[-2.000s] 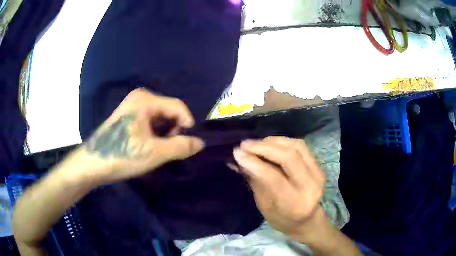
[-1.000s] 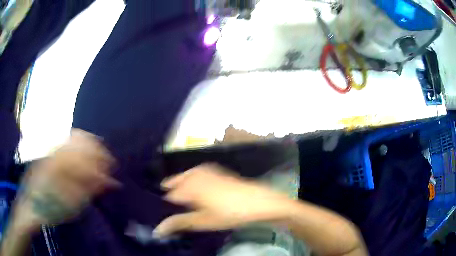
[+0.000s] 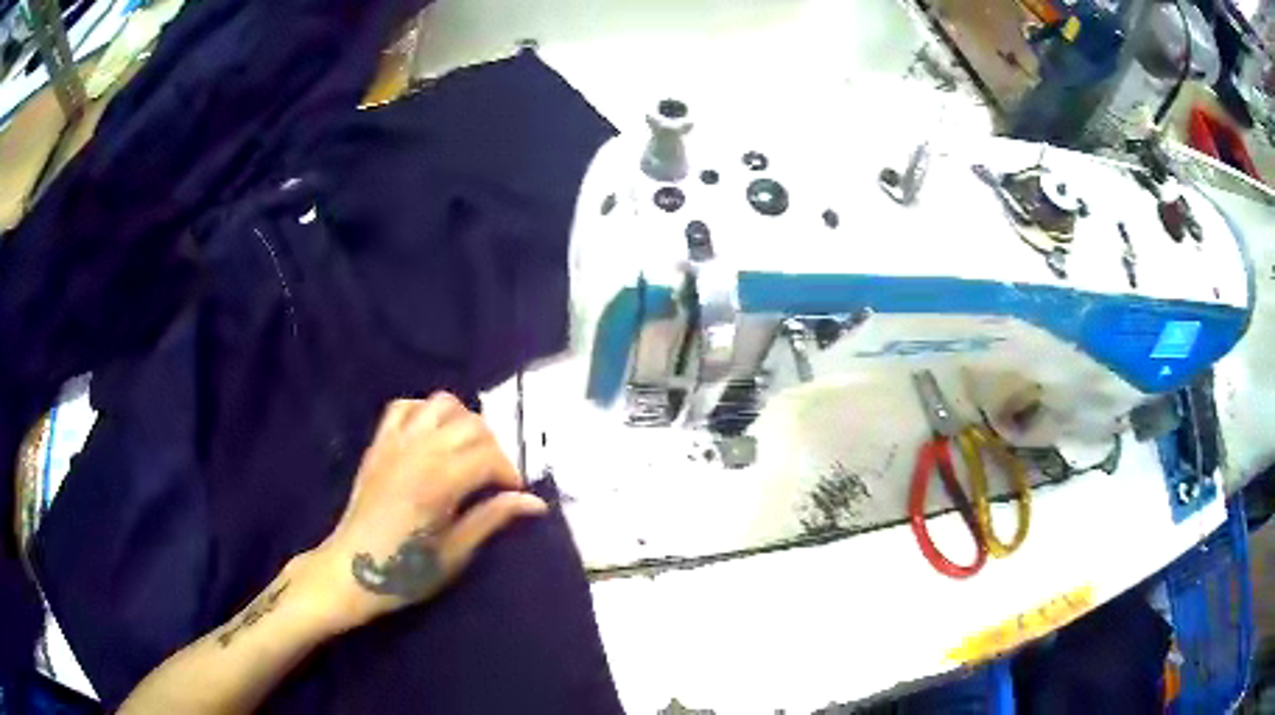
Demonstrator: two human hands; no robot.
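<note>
Dark navy cloth (image 3: 378, 279) lies over the left of the table and runs down past the front edge. My left hand (image 3: 441, 482) rests on the cloth left of the needle area, fingers bent, with the thumb pointing right at the cloth's edge. Whether it pinches the cloth cannot be told. The white sewing machine head (image 3: 839, 238) with a blue band stands to the right. The needle area (image 3: 713, 405) is not covered by cloth. My right hand is out of the picture.
Scissors (image 3: 965, 489) with one red and one yellow loop lie in front of the machine head. A worn yellow patch (image 3: 1028, 624) marks the front table edge. A blue basket (image 3: 1214, 615) with dark cloth stands at the lower right.
The view has swung up to the machine head. My left hand has moved from the lap onto the cloth on the table. My right hand has left the picture.
</note>
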